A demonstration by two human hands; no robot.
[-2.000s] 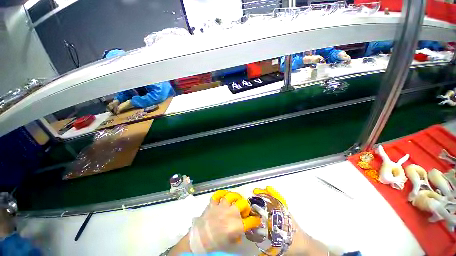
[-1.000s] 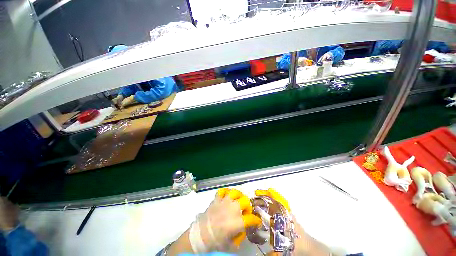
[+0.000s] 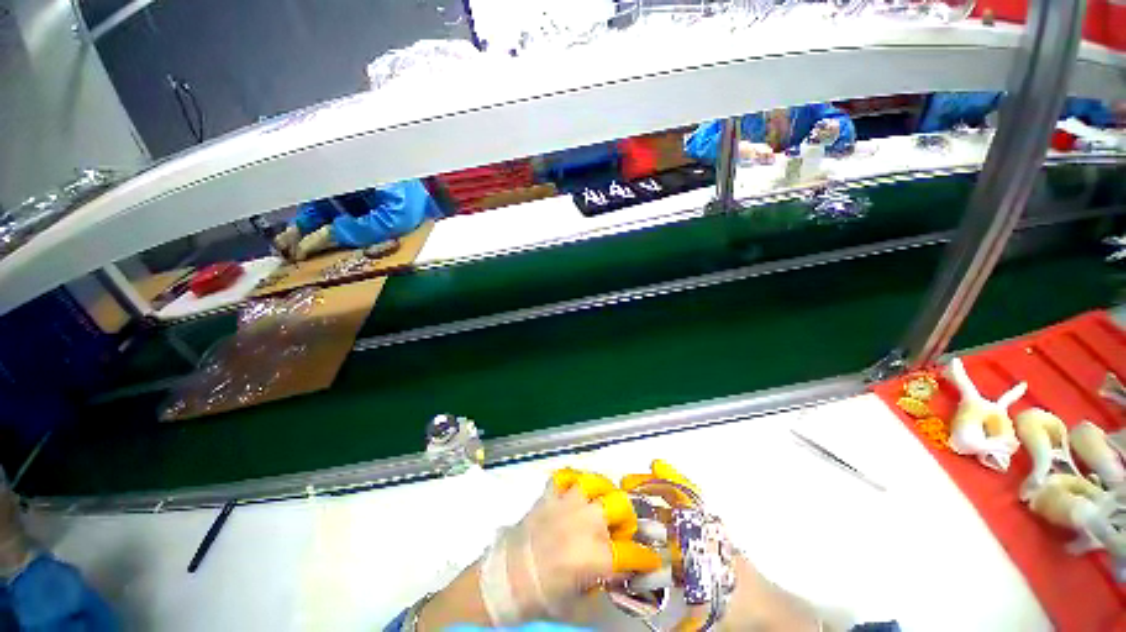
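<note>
A glossy clear-silvery round housing [image 3: 701,553] is held between my two hands at the bottom centre. A pale inner part [image 3: 654,570] shows inside it. My left hand [image 3: 562,556], with yellow-orange finger cots, presses its fingertips on the housing's left side. My right hand [image 3: 741,595] is mostly hidden behind the housing; its cots show at the top and bottom. A thin dark-edged loop hangs below the fingers. Whether it is joined to the housing I cannot tell.
A small clear bottle [image 3: 453,444] stands at the table's back edge. Tweezers [image 3: 837,458] lie right of my hands, a black stick [image 3: 211,536] left. A red tray [image 3: 975,525] holds white-cream parts [image 3: 984,420] and orange cots [image 3: 920,398]. A green conveyor [image 3: 593,364] runs behind. Another person's sleeve [image 3: 56,599] is at far left.
The housing has turned a little in my hands, and a loop now shows below my fingers. My left fingers have shifted slightly right. The neighbour's arm at left has drawn back towards the edge.
</note>
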